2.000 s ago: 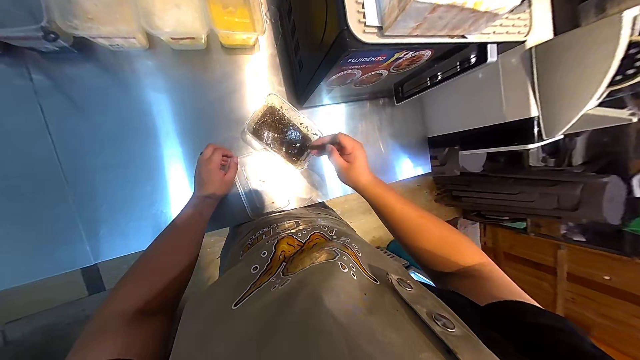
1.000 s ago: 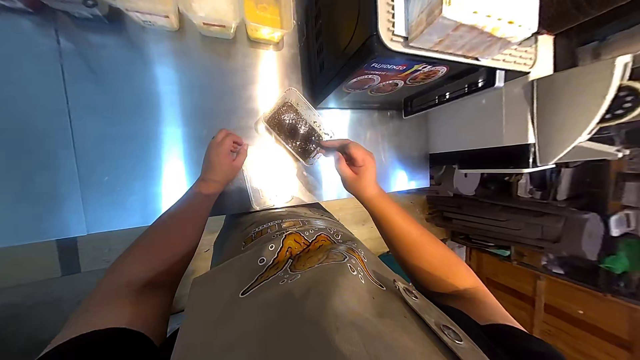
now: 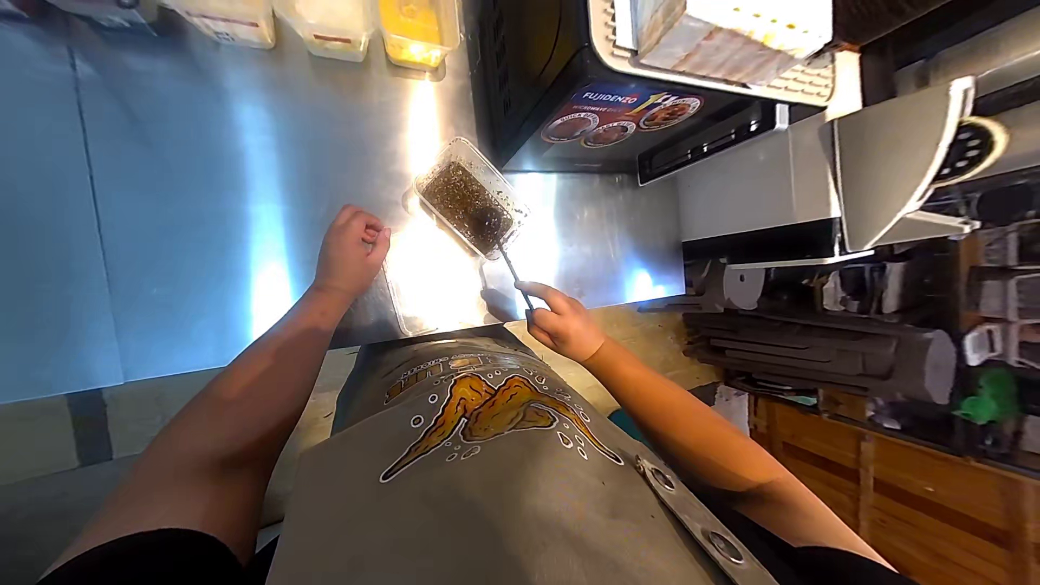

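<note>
A clear plastic container (image 3: 467, 199) holding a dark, speckled mixture sits at a slant on the stainless steel counter. My right hand (image 3: 561, 321), at the near right of it, is shut on the handle of a thin dark utensil (image 3: 515, 272). The utensil's far end reaches the container's near corner; its tip is hidden in the mixture. My left hand (image 3: 354, 250) is left of the container, over the counter, with curled fingers. Whether it holds anything cannot be told. Between the hands, a clear plastic lid (image 3: 398, 296) lies flat near the counter edge, partly lost in glare.
A black Fujidenzo microwave oven (image 3: 536, 138) stands just right of the container, with a light tray (image 3: 792, 88) on top. Several plastic tubs line the back left, one with yellow contents (image 3: 414, 32). A white appliance (image 3: 756, 187) is at the right. The steel counter (image 3: 179, 203) stretches left.
My right hand has drawn back from the container toward the counter's near edge, and more of the utensil shows. My left hand remains left of the container.
</note>
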